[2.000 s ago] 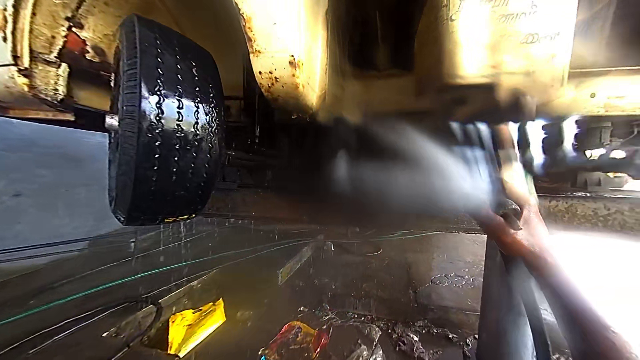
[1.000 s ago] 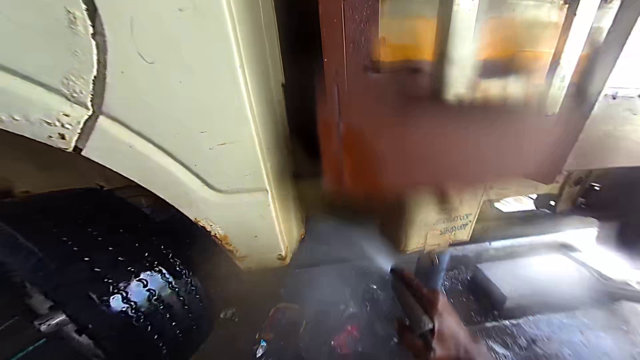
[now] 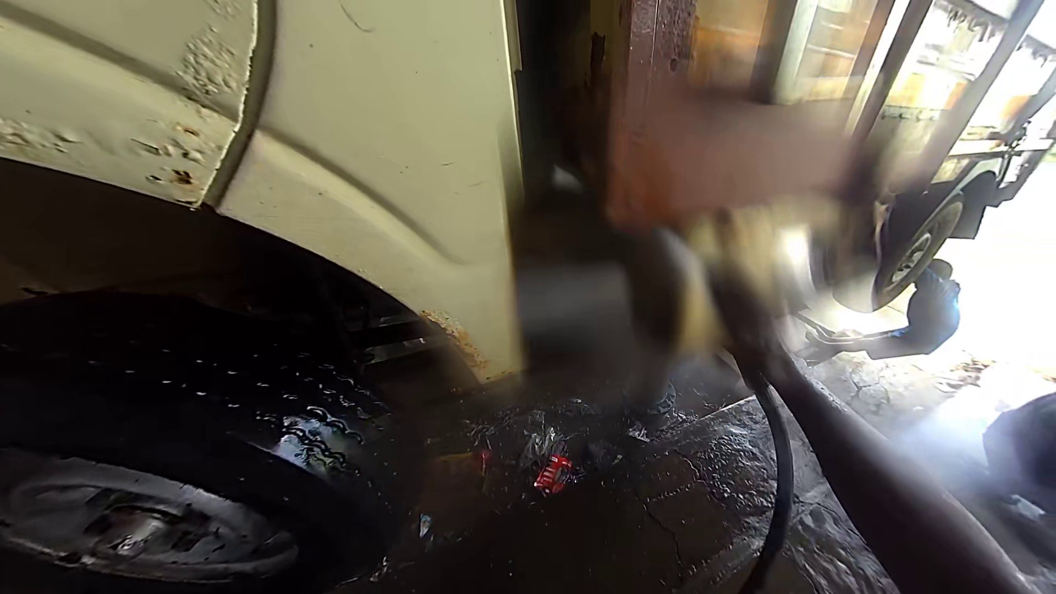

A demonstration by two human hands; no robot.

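My right hand (image 3: 752,334) is right of the middle, blurred by motion, with the forearm running to the lower right corner. It is closed around the grip end of a black hose (image 3: 780,487), which hangs down from it; the spray gun itself is too blurred to make out. Just beyond the hand is the lower side of a truck, with a blurred red-brown panel (image 3: 718,165). To the left stand a cream fender (image 3: 371,157) with rust at its lower edge and a wet black tyre (image 3: 190,396). My left hand is not in view.
Wet, dark ground (image 3: 610,528) bears scattered litter, among it a red wrapper (image 3: 553,475). At the right, another person in blue (image 3: 932,309) is low beside a farther wheel (image 3: 920,247). A dark rounded object (image 3: 1027,441) is at the right edge.
The view has swung from the underside to the fender and truck side. The white spray plain in the earlier frames is no longer distinct. The other person has come into view.
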